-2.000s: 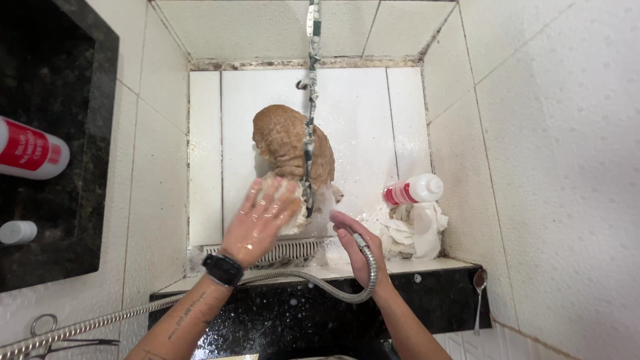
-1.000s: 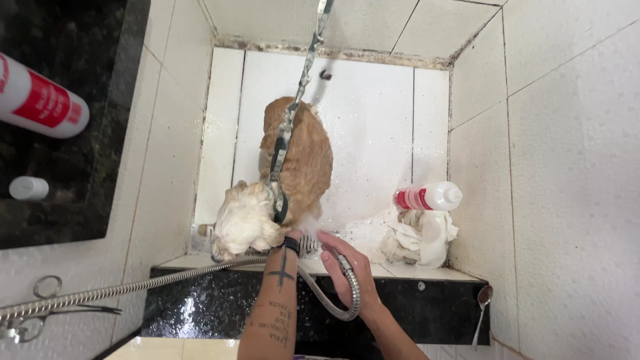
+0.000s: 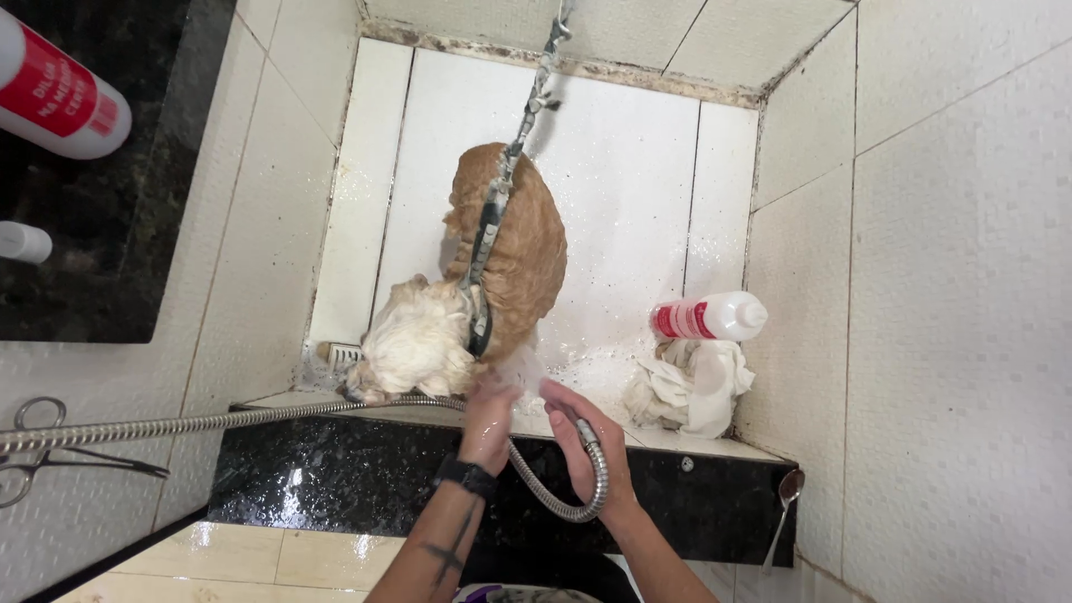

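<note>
A wet dog [image 3: 523, 251] with a tan body and a pale head stands in the white tiled basin, its head at the lower left. A patterned leash [image 3: 523, 134] runs from its neck up past the far wall. My right hand [image 3: 586, 444] is closed around the end of a ribbed metal shower hose [image 3: 553, 502], and water sprays from there onto the dog's chest. My left hand [image 3: 492, 419], with a black watch at the wrist, is under the spray against the dog's front; its fingers are partly hidden by water and fur.
A white and red bottle [image 3: 708, 316] lies by crumpled wet cloths [image 3: 695, 385] at the basin's right. Black stone edging [image 3: 335, 469] runs along the front, with a spoon [image 3: 783, 511] at its right end. Scissors [image 3: 50, 456] are at lower left, another bottle [image 3: 67, 96] on a black counter.
My left hand has moved from the dog's head to its chest, beside the right hand. The dog's head, covered by my hand two seconds ago, now shows at the left. The view has shifted.
</note>
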